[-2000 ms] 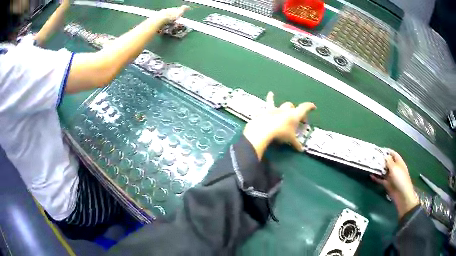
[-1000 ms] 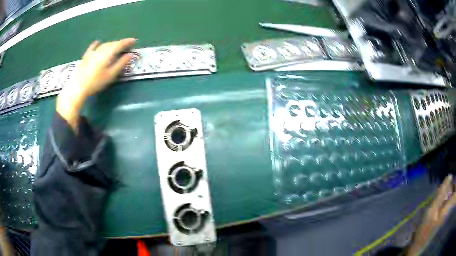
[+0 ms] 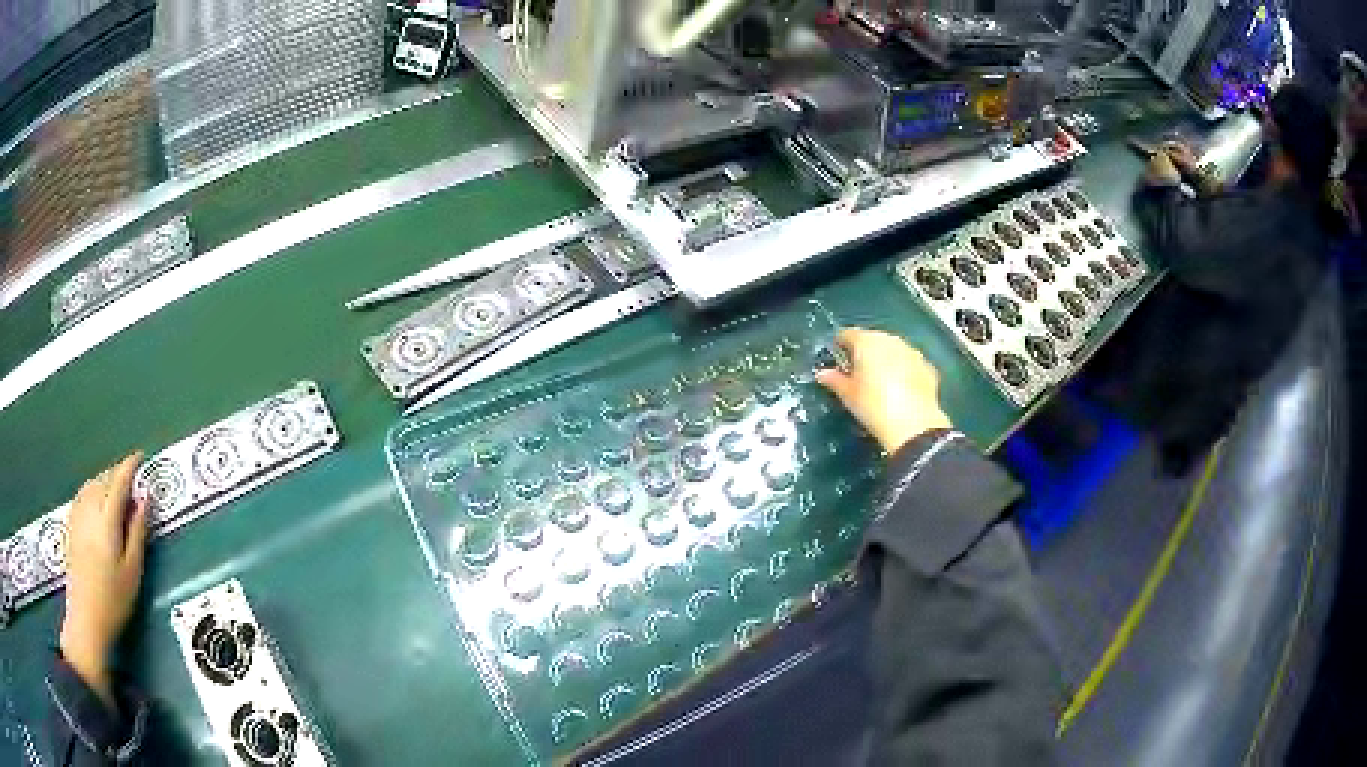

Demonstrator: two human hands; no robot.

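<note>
My right hand is at the upper right corner of the clear blister tray, its thumb and fingertips pinched on a small dark ring part. Some pockets along the tray's top rows hold small ring parts. My left hand rests at the pale closed-face three-ring plates at the left; whether it grips one is not clear. An open three-hole housing lies on the green bench at the lower left, cut off by the picture's bottom edge.
Another three-ring plate lies by a metal guide strip. A machine with a white base plate stands at the top. Several open housings lie side by side at the right. A coworker sits beyond. Stacked trays are at the far left.
The view has swung right. My right hand has come to the blister tray and pinches a small part. My left hand remains by the row of plates, now at the left.
</note>
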